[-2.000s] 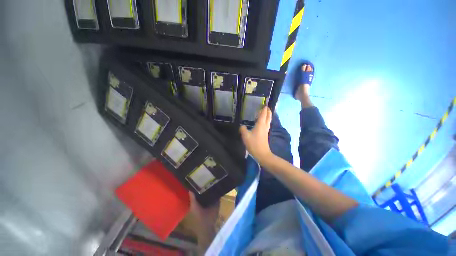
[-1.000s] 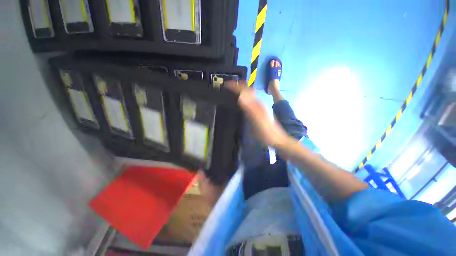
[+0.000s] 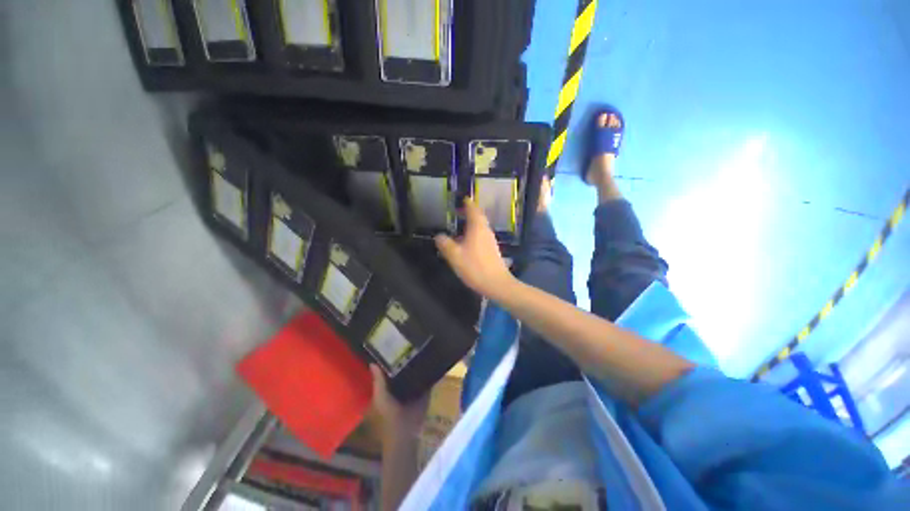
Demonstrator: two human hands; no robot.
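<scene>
A black foam tray with several phone housings lies at a slant over another foam tray, partly covering it. My left hand holds the slanted tray at its near lower corner; its fingers are partly hidden beneath it. My right hand is over the lower tray, with its fingers apart at the lower ends of two phone housings. It holds nothing that I can see; whether the fingertips touch a housing I cannot tell.
Another stack of foam trays with phone housings stands at the top. A red sheet or bin lies below the slanted tray, beside a brown carton. Yellow-black tape and a sandalled foot are on the blue floor.
Compared with one second ago, the upper tray has turned to a steeper slant and uncovers more of the lower tray's housings. My right hand is now over those housings. The camera view has shifted.
</scene>
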